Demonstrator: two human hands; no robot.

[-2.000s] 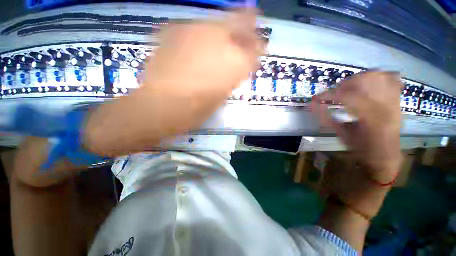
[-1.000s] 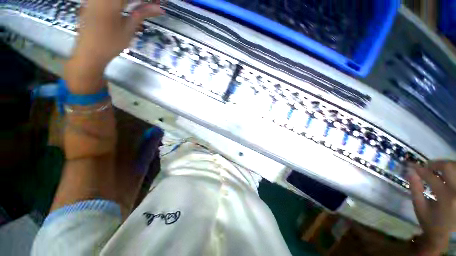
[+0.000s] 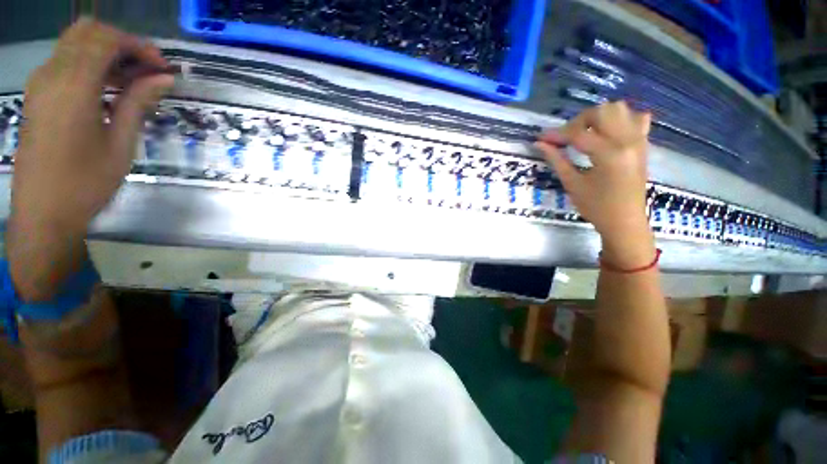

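Observation:
Long thin black component strips lie in a row behind the circuit board panels, which are crowded with black, silver and blue parts. My left hand, with a blue wrist strap, is at the strips' left end, with thumb and finger pinched on a dark strip end. My right hand, with a thin red string on the wrist, is at the strips' right end, thumb and finger pinched on that end. My left hand hides part of the boards at the left, my right hand a part at the right.
A blue bin heaped with loose black parts stands behind the strips. Long thin component tubes lie to its right, with another blue tray beyond. A dark smartphone-like rectangle lies on the white front ledge.
The view has turned and levelled. My left hand has moved to the strips' left end. My right hand has moved from the boards at the right up to the strips' right end.

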